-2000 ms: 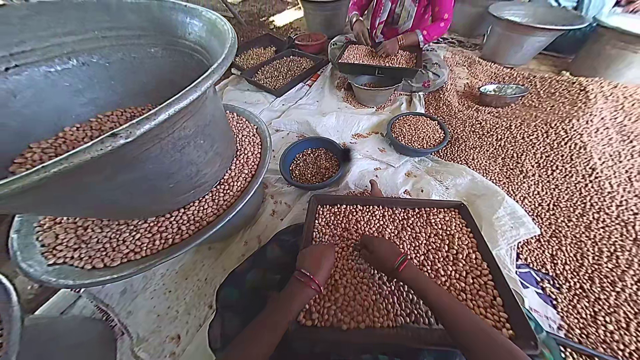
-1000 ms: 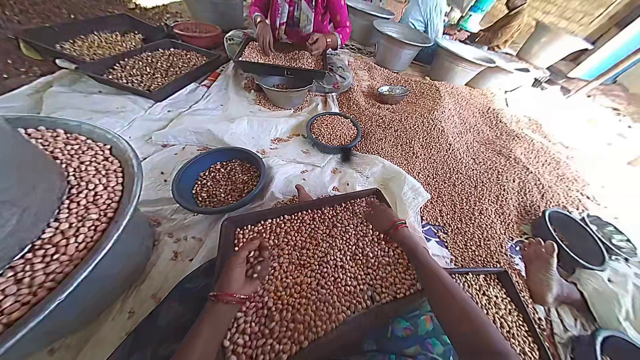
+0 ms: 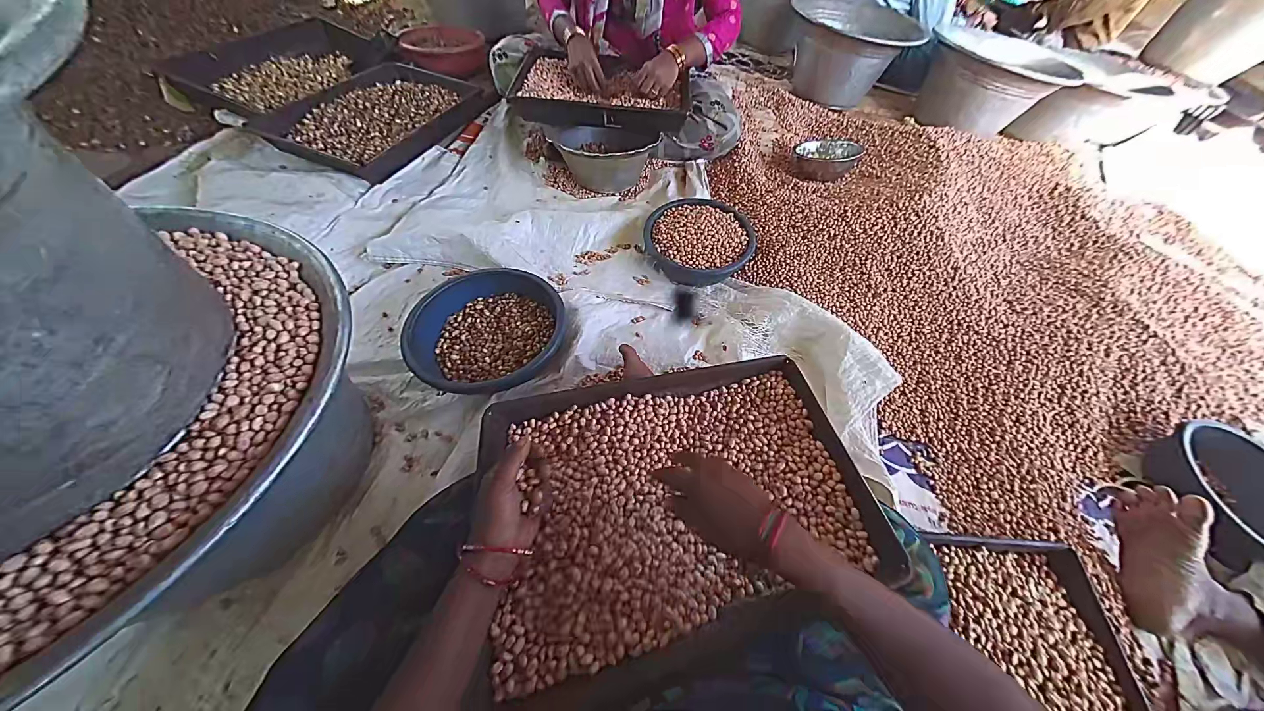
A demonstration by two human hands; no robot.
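A dark rectangular tray (image 3: 834, 449) full of reddish-brown nuts or seeds (image 3: 612, 513) rests on my lap. At the tray's left side, my left hand (image 3: 509, 499) is cupped with a few of the nuts between its fingers and palm. My right hand (image 3: 721, 504) is over the nuts right of the middle, palm down, fingers pointing left and somewhat apart; whether anything is under them is hidden. Beyond the tray stand a blue bowl (image 3: 420, 331) with darker pieces and a smaller bowl (image 3: 746, 259) of nuts.
A large metal tub (image 3: 341, 326) of nuts is at left, another metal vessel (image 3: 99, 296) above it. Nuts lie heaped on the ground (image 3: 1017, 296) at right. Across the sheet (image 3: 257, 188), a person (image 3: 642, 69) works over a tray. A person's foot (image 3: 1165, 553) is at lower right.
My right hand has moved from the tray's far right corner back towards its middle. My left hand stays at the left side, cupped. The view has turned right since the earliest frame.
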